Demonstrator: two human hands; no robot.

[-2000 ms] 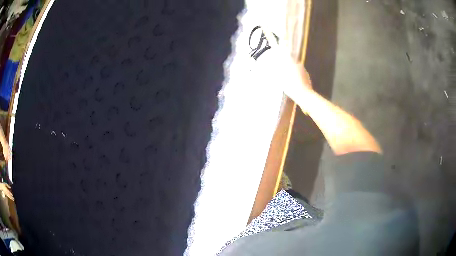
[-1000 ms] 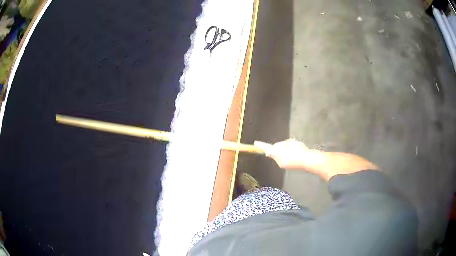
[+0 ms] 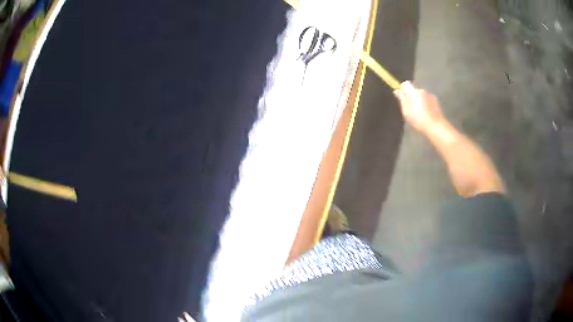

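Observation:
Black cloth (image 3: 144,138) covers most of the table, its wavy pale edge lying over the bright white strip (image 3: 283,182). My right hand (image 3: 418,107) is beyond the table's near edge, closed on the end of a yellow stick (image 3: 381,70). The stick slants up and left; its middle is lost in glare over the white strip, and a yellow piece shows at the top edge. Black-handled scissors (image 3: 315,44) lie on the white strip. Only a small pale tip, probably of my left hand (image 3: 186,317), shows at the bottom edge; its grip is hidden.
A second yellow stick (image 3: 44,187) is over the cloth at the far side, beside a partly cut-off person's hand (image 3: 2,176). The brown table edge (image 3: 336,157) curves along my body. Grey floor (image 3: 465,63) lies right. Blue and yellow-green items are at the upper left.
My right hand has moved up and away with its stick, which now slants more steeply. The second stick has come into view at the far side. The camera view has shifted.

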